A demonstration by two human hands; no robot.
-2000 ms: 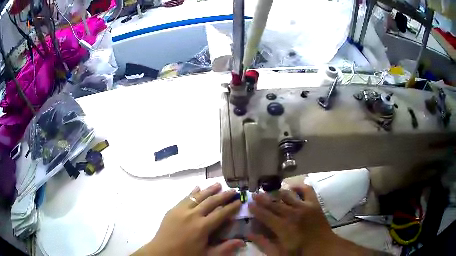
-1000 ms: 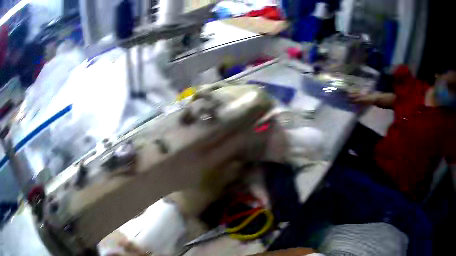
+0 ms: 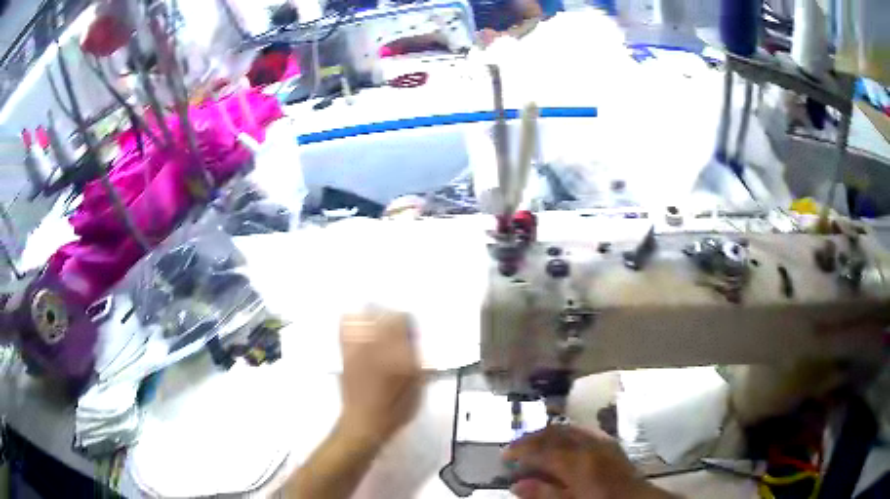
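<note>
The beige sewing machine head [image 3: 625, 336] comes in from the right. Its presser foot and needle [image 3: 517, 414] stand over the shiny needle plate [image 3: 485, 468], whose front part is uncovered. My right hand [image 3: 571, 463] is low, with its fingertips beside the presser foot; whether it pinches anything is unclear. My left hand [image 3: 381, 375] is blurred and raised left of the head, fingers curled; I cannot tell if it holds something. Small dark labels [image 3: 254, 341] lie in a pile at the left. White cut panels [image 3: 210, 443] lie at the lower left.
A clear plastic bag [image 3: 185, 283] with dark bits lies at the left, near bright pink fabric [image 3: 156, 195] and a purple-ended machine [image 3: 54, 322]. White folded panels [image 3: 673, 414] lie right of the needle. Yellow-handled scissors [image 3: 790, 479] are at the lower right.
The view swung right past a seated person in red, then back. Two seconds ago both hands held a labelled white piece at the needle; now my left hand is away from it, further back and left.
</note>
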